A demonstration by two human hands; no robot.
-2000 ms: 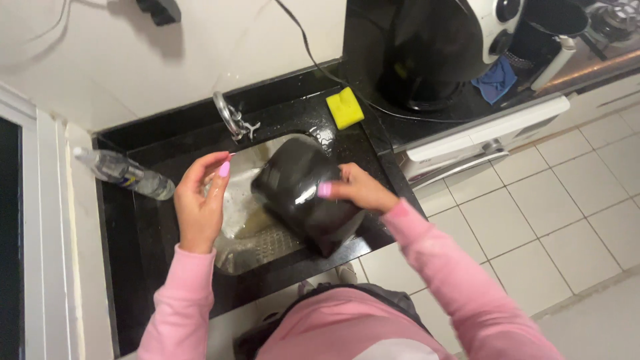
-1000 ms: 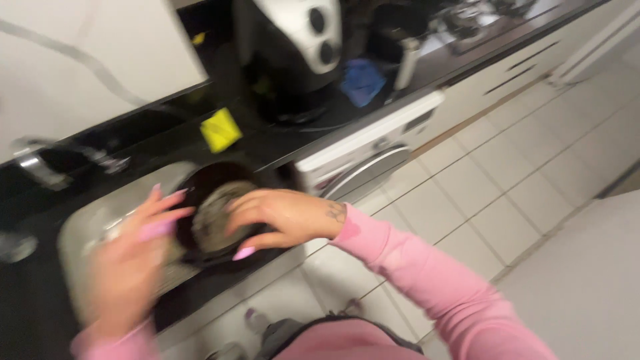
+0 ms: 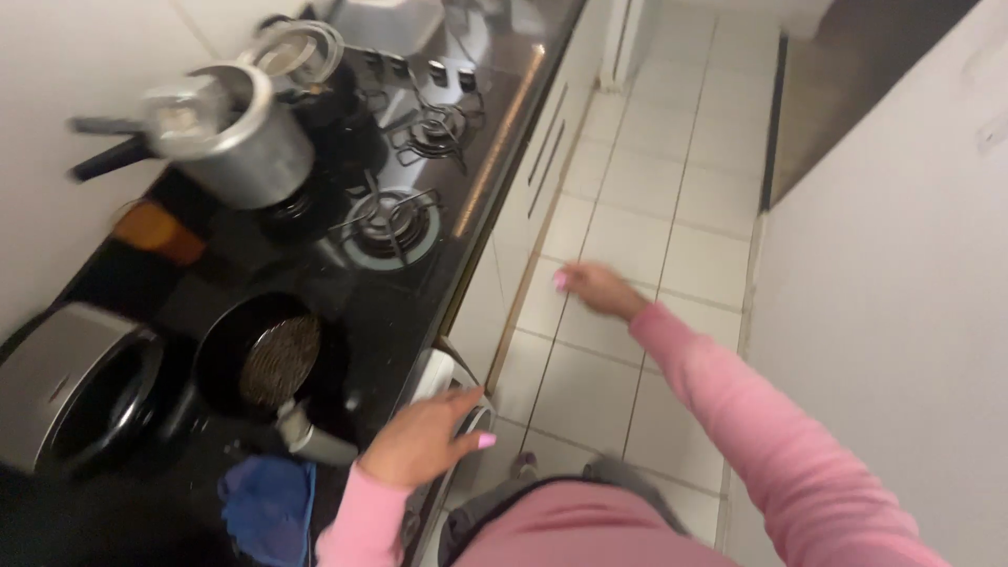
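My left hand [image 3: 429,437] is over the counter's front edge, fingers apart and holding nothing. Over the tiled floor, my right hand [image 3: 602,287] is blurred, its fingers curled; nothing shows in it. Nearest to my left hand is the pale handle of a black frying pan [image 3: 282,358] on the black counter. A blue cloth [image 3: 268,508] lies just in front of that pan. Farther along stands the cooktop, with a gas burner [image 3: 390,224] near the edge and an aluminium pressure cooker [image 3: 256,157] at the wall side.
A silver and black appliance [image 3: 63,386] stands at the left. An orange-brown object [image 3: 160,232] is by the wall. Behind the pressure cooker are other pots [image 3: 303,55]. A white front-loading machine [image 3: 437,378] sits under the counter. At the right is a white wall [image 3: 890,276].
The view has swung far from the sink to the cooktop. My right hand, earlier at a dark pot over the sink, is now away from it over the floor. The sink and that pot are out of view.
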